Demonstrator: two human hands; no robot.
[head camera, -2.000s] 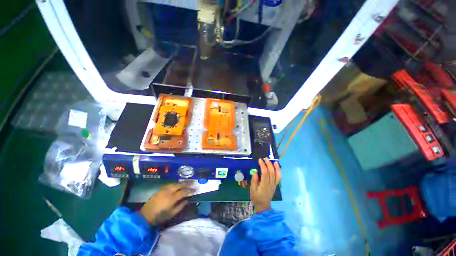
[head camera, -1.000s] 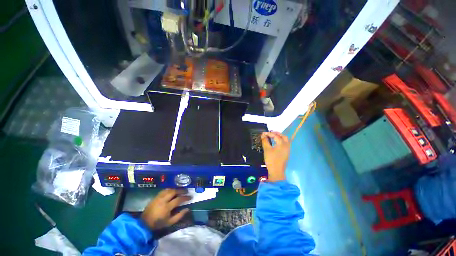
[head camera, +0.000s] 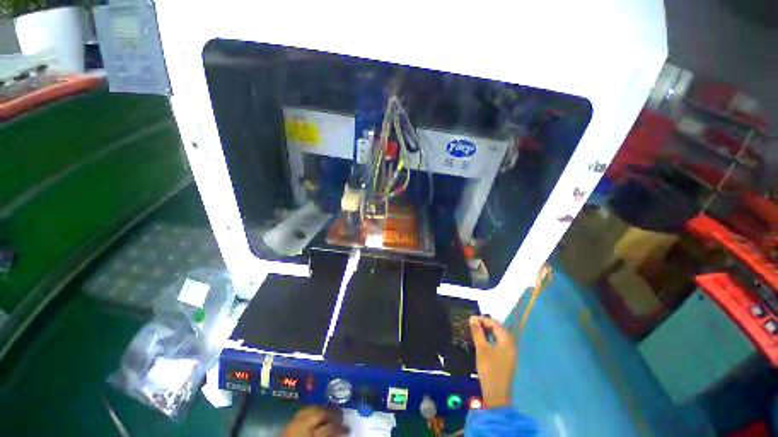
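Note:
My right hand (head camera: 496, 358) has its thumb and fingertips together at the edge of the small dark parts tray (head camera: 461, 326) on the machine's right corner. Any tiny part between them is too small to tell. My left hand (head camera: 316, 422) is low, below the control panel beside a white sheet, cut off by the bottom edge. The orange fixtures (head camera: 397, 232) sit on their plate at the back, inside the machine under the machine head (head camera: 353, 201). They are seen through the clear window.
The blue control panel (head camera: 324, 386) has red displays, a round gauge, a green-lit button (head camera: 454, 401) and a red-lit button (head camera: 475, 403). Poly bags (head camera: 166, 363) lie on the green bench at left. White machine frame surrounds the window. A yellow-orange cord (head camera: 533, 299) hangs at right.
The plate with the fixtures has slid back into the machine. My right hand has moved from the panel buttons to the parts tray. The view has tilted up, pushing my left hand to the edge.

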